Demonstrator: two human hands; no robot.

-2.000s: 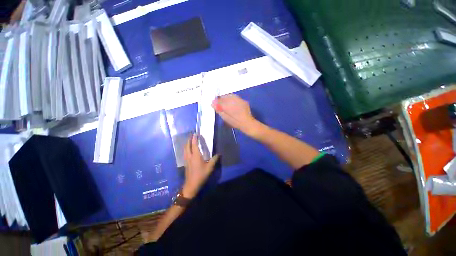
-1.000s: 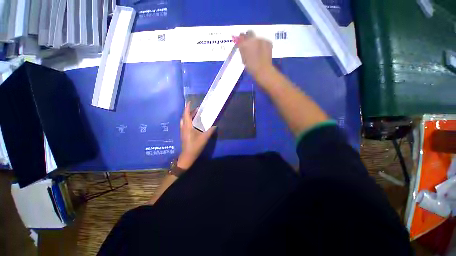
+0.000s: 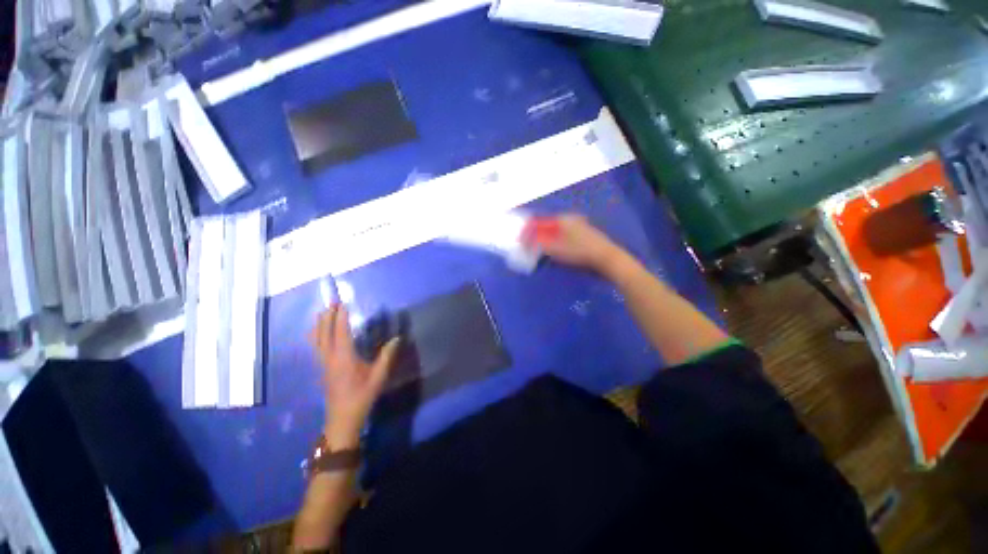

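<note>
My left hand [image 3: 352,373] is over the blue printed sheet [image 3: 585,308], fingers apart and seemingly empty, with a bright glare by its fingertips. My right hand [image 3: 576,245] is closed on a red-and-white piece [image 3: 542,231]. Its white part is blurred and reaches left over the sheet's white band. Two narrow white trays [image 3: 224,308] lie side by side to the left of my left hand. Another tray [image 3: 206,141] leans by the pile. No tray is visible between my hands.
A pile of grey-white trays [image 3: 98,216] fills the left. A black box [image 3: 98,454] stands lower left. A green belt [image 3: 780,162] at upper right carries several trays [image 3: 807,84], one across its table-side edge [image 3: 580,16]. An orange bin [image 3: 921,406] holding scraps is at right.
The tray formerly between my hands is gone from there. Two trays now lie side by side at left. My right hand moved clear with the red-and-white piece; the view has shifted.
</note>
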